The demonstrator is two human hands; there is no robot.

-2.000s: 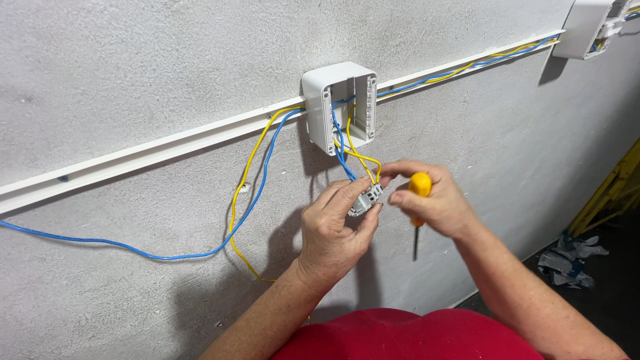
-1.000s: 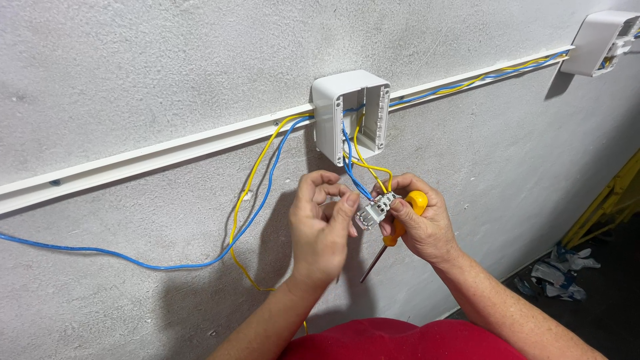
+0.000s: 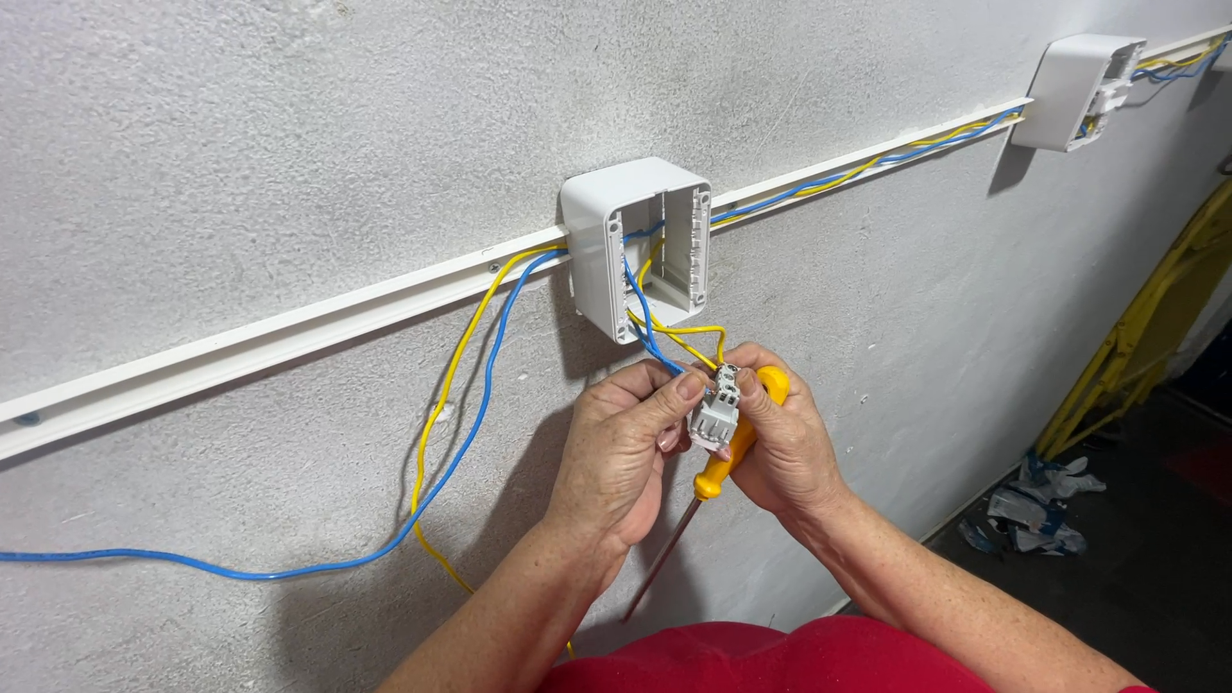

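Below a white surface-mount electrical box (image 3: 592, 245), my right hand (image 3: 784, 438) grips a grey-white socket module (image 3: 715, 419) between thumb and fingers. The same hand has a screwdriver with a yellow handle (image 3: 731, 457) tucked in its palm, its shaft pointing down to the left. My left hand (image 3: 621, 443) pinches the blue wires (image 3: 664, 358) close to the module's left side. Yellow wires (image 3: 720, 342) run from the box to the top of the module. Their exact seating in the terminals is partly hidden by my fingers.
Open white trunking (image 3: 289, 322) crosses the wall on both sides of the box. Blue and yellow wires (image 3: 421, 481) hang in loops at left. A second white box (image 3: 1064, 91) is at upper right. A yellow metal frame (image 3: 1136, 318) and crumpled plastic (image 3: 1039, 510) lie at right.
Two seconds ago the screwdriver hung from my right fingers beside the module; now it lies across the palm behind it. My left hand came off the module, then closed on the blue wires.
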